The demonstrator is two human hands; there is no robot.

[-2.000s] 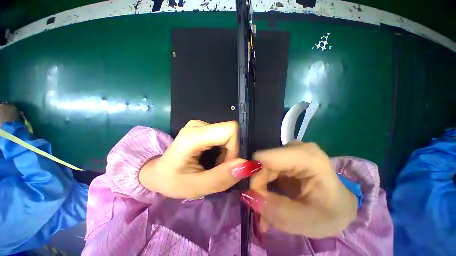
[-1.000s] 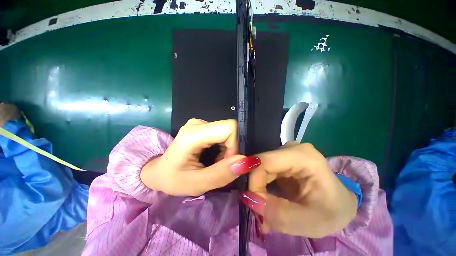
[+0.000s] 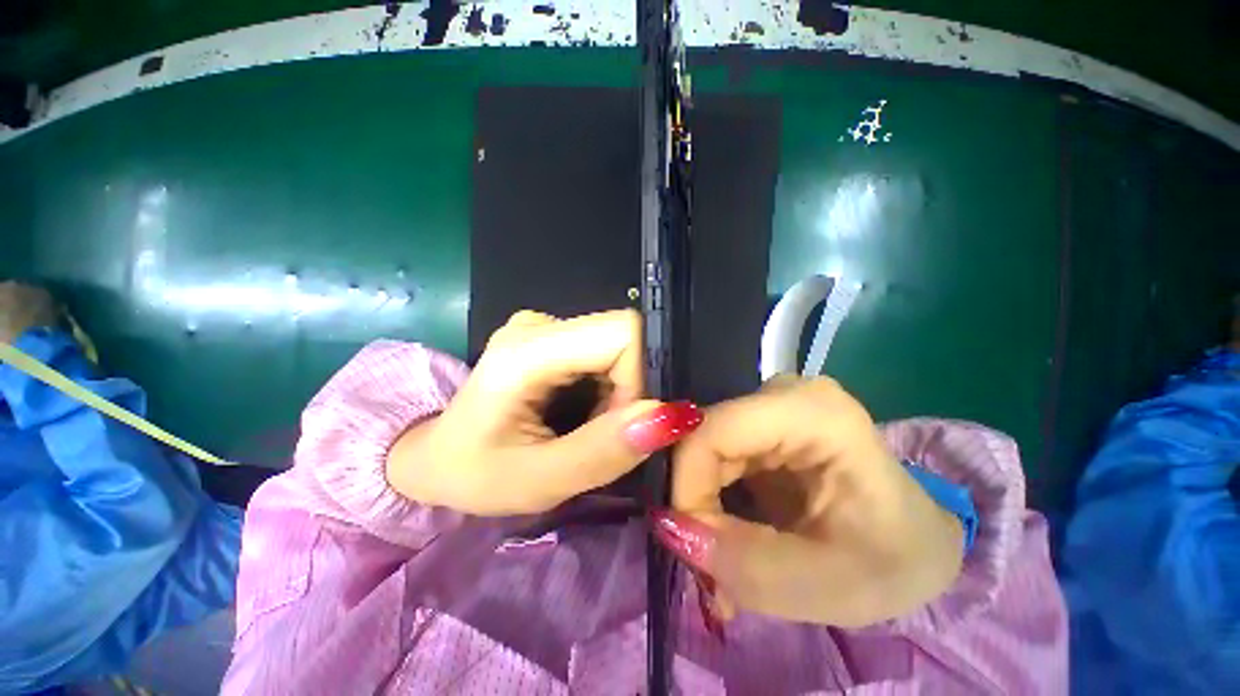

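Observation:
The tablet (image 3: 658,245) stands on its edge as a thin black upright line, reaching from the far rail down to my lap. Small orange and pale parts show on its right side near the far end. My left hand (image 3: 537,415) pinches the near half of the tablet from the left, with the thumb over its edge. My right hand (image 3: 816,503) holds it from the right, just nearer to me, with its fingertips at the edge. No small piece can be made out at the fingertips. A white curled liner strip (image 3: 791,326) shows beyond my right hand, its lower end hidden.
A black foam mat (image 3: 551,204) lies under the tablet on the glossy green bench (image 3: 340,163). A worn white rail (image 3: 544,25) runs along the far edge. Blue-sleeved people sit at left (image 3: 95,503) and right (image 3: 1163,544). A pale yellow strip (image 3: 116,405) lies at left.
Both hands and the tablet have shifted slightly away from me. My right hand, blurred two seconds ago, is now sharper. Both hands keep their hold.

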